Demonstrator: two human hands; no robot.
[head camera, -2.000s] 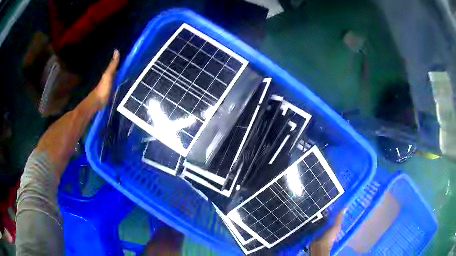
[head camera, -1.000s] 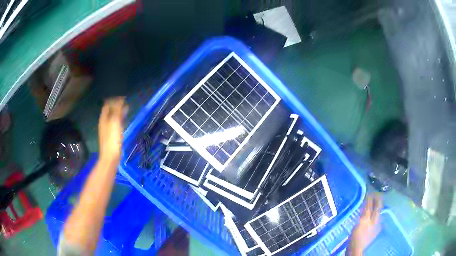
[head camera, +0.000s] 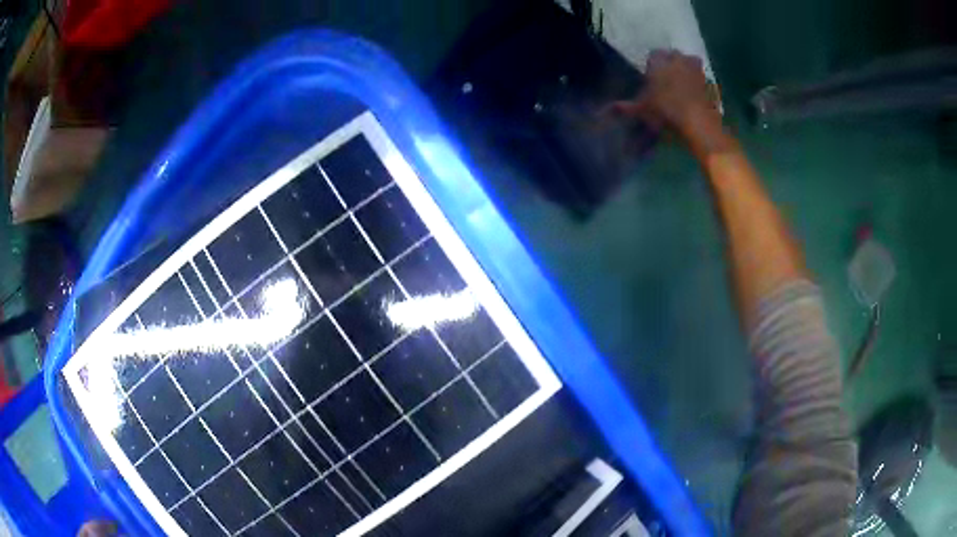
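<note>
A blue basket (head camera: 514, 267) fills the lower left. A large solar panel (head camera: 346, 341), cells up with a white border and bright glare, lies on top in it. Corners of other panels show at the bottom. My right hand (head camera: 677, 100) reaches beyond the basket and grips the corner of a dark flat panel (head camera: 572, 126) on the far side. The panel is blurred; its far part is cut off. A small bit of skin, maybe my left hand (head camera: 100, 528), shows at the bottom left edge, too cut off to read.
A pale sheet (head camera: 651, 26) lies behind the dark panel. A brown box (head camera: 68, 163) and a red object (head camera: 110, 16) are at the upper left. Part of a blue stool (head camera: 26, 420) is at the left edge. A round dark base (head camera: 892, 451) stands on the green floor at the right.
The basket now looks larger and closer. My right hand has moved from the basket's near right side to its far side and taken hold of the dark panel. My left hand has mostly left view.
</note>
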